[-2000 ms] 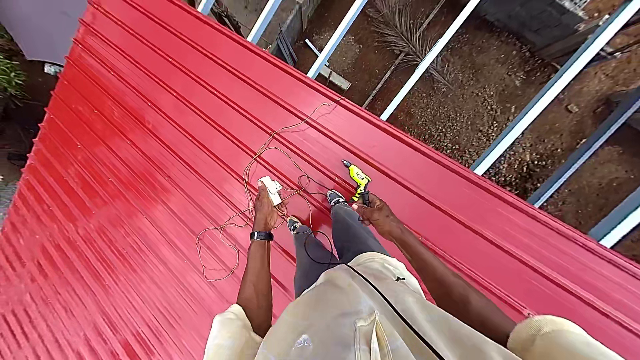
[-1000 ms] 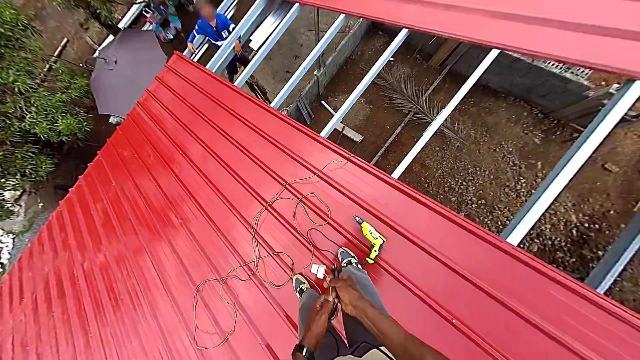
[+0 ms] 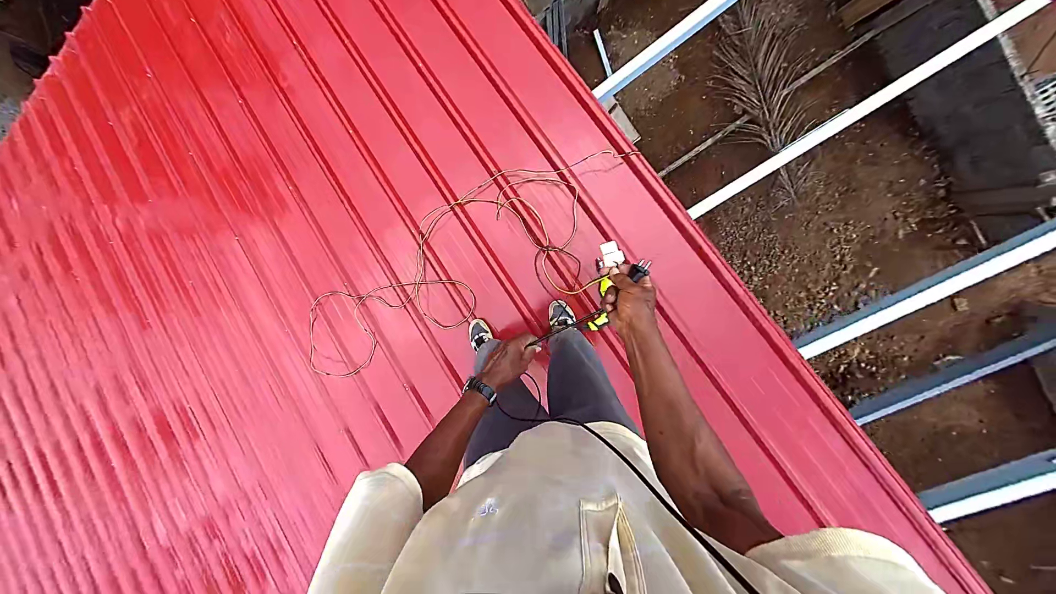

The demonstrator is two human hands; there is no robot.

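Note:
My right hand [image 3: 632,301] is closed on a black power plug [image 3: 639,271], its metal pins pointing up and right. Partly behind that hand lies a yellow-green power drill [image 3: 597,321]; whether the hand also touches it I cannot tell. A white socket block [image 3: 610,254] is just above the fingers, with a thin cord [image 3: 569,291] near it. My left hand [image 3: 507,360], a black watch on its wrist, grips the black cable [image 3: 565,327], which stretches across to my right hand. More black cable [image 3: 660,495] runs over my shirt.
Loose loops of thin wire [image 3: 421,247] lie on the ribbed red metal roofing [image 3: 272,272]. At right the sheet ends at an edge [image 3: 730,268]; beyond it, metal beams [image 3: 874,107] span an open drop to dirt, with a dry palm frond [image 3: 763,82] below.
Two seconds ago my left hand held the white block and my right hand was at the drill. Since one second ago my hands have moved apart, the right one now by the drill and block.

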